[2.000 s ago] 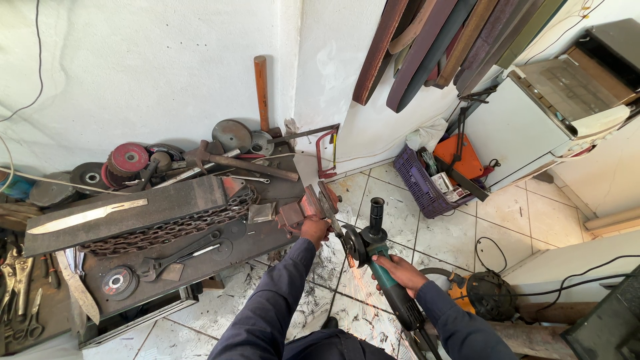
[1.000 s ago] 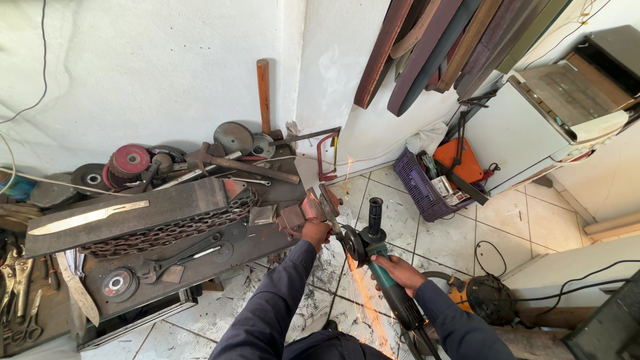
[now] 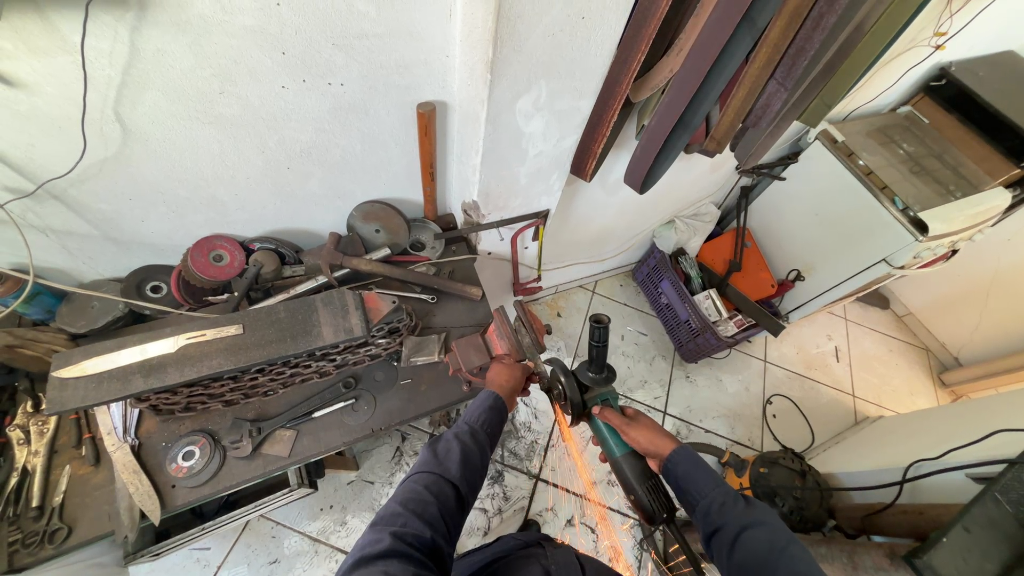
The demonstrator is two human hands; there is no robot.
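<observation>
My right hand (image 3: pixel 636 434) is closed around the body of a green and black angle grinder (image 3: pixel 616 436), whose black side handle points up. The grinder's disc (image 3: pixel 565 390) meets a small metal workpiece at the red bench vise (image 3: pixel 500 340), and orange sparks (image 3: pixel 588 488) stream down toward the floor. At the vise jaws, my left hand (image 3: pixel 510 379) has its fingers closed on the near end of that piece; the fingers hide most of it. A knife-shaped steel blank (image 3: pixel 148 352) lies on a dark bar left of the vise.
On the bench (image 3: pixel 384 408) are a heavy chain (image 3: pixel 280 376), a hammer (image 3: pixel 392 272), an adjustable wrench (image 3: pixel 280 420), cutting discs (image 3: pixel 192 458) and scissors (image 3: pixel 50 520). A purple crate (image 3: pixel 680 316) stands on the tiled floor. Sanding belts (image 3: pixel 688 96) hang above. Cables run at the right.
The spark stream, faint two seconds ago, has become dense and bright. Sparks that rose above the vise one second ago no longer show. Both hands keep nearly the same places.
</observation>
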